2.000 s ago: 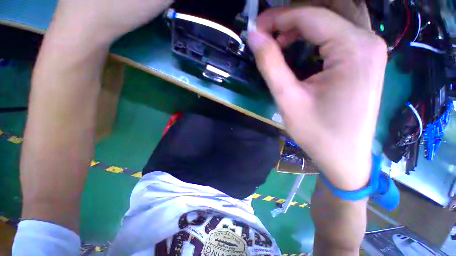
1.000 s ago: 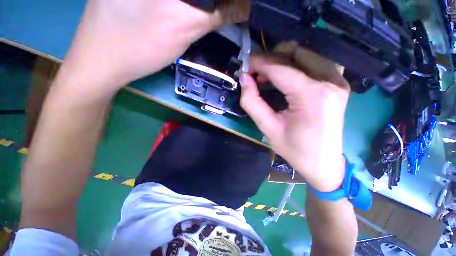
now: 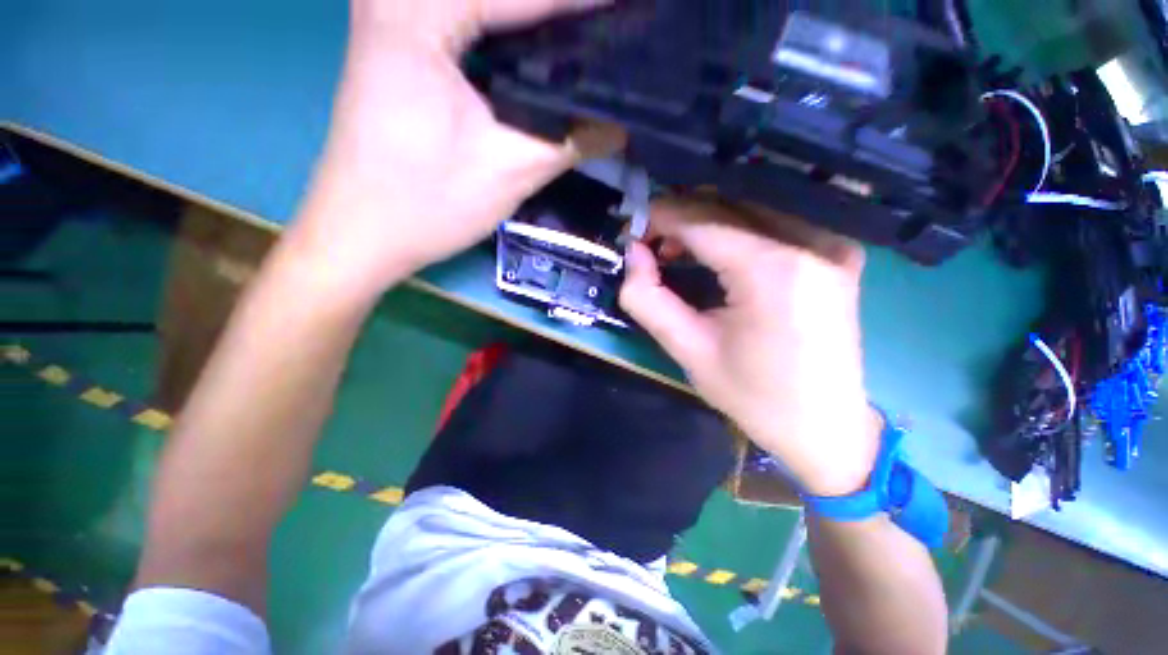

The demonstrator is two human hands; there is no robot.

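My left hand [image 3: 423,154] is shut on a large black device body [image 3: 717,102] and holds it up over the bench; part of its grip is hidden behind the body. A smaller black housing section [image 3: 557,273] lies below it near the bench's front edge, with a white curved strip along its top. A pale flat ribbon cable [image 3: 635,202] runs between the two. My right hand [image 3: 769,320], with a blue wrist strap, pinches the ribbon's lower end at the housing section with thumb and forefinger.
The green bench top [image 3: 922,371] has a wooden front edge. At the right lie several black units [image 3: 1089,256] with white strips and red wires, and a pile of blue cylindrical parts [image 3: 1127,403]. My shirt and dark lap are below, over a green floor with yellow-black tape [image 3: 109,394].
The large black body has come up into view in my left hand and now shows more of its face. The housing section sits lower in view. My right hand still pinches the ribbon.
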